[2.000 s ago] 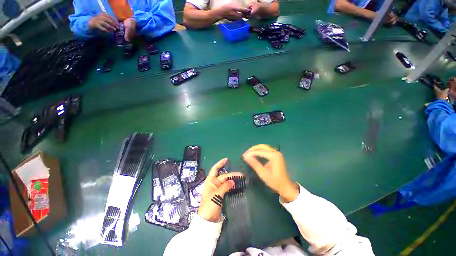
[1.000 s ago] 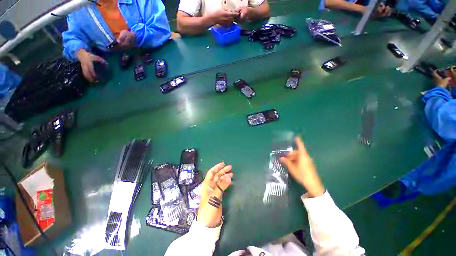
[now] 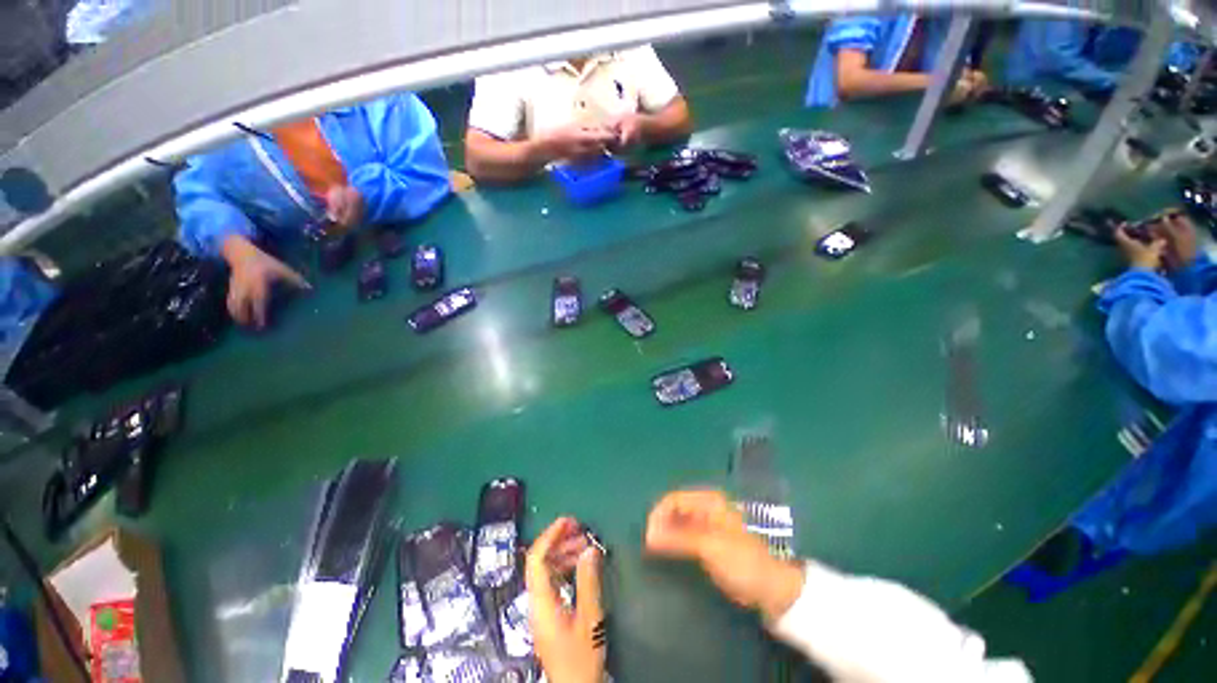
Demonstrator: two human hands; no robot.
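My left hand [image 3: 571,607] is upright at the right edge of the phone pile, fingers curled. Something small and dark shows at its fingertips, too blurred to name. Black adhesive strips [image 3: 599,632] lie in a row on its wrist. My right hand [image 3: 721,544] is just to the right, fingers bent together; whether it pinches a strip cannot be told. A strip sheet [image 3: 758,467] lies flat on the bench, partly behind the right hand. Part-assembled handsets [image 3: 447,587] are piled left of my left hand. A stack of striped sheets [image 3: 336,560] lies further left.
Single handsets [image 3: 693,380] lie along the line ahead. A spare liner sheet [image 3: 964,387] is at the right. An open cardboard box [image 3: 158,614] is lower left, black plastic [image 3: 127,320] far left, a blue bin [image 3: 587,180] opposite. Workers sit across and at the right; a pale frame crosses above.
The view has tilted up. The strip sheet went from my left hand to the bench. My right hand has moved back from the sheet toward my left hand, whose fingers are now curled.
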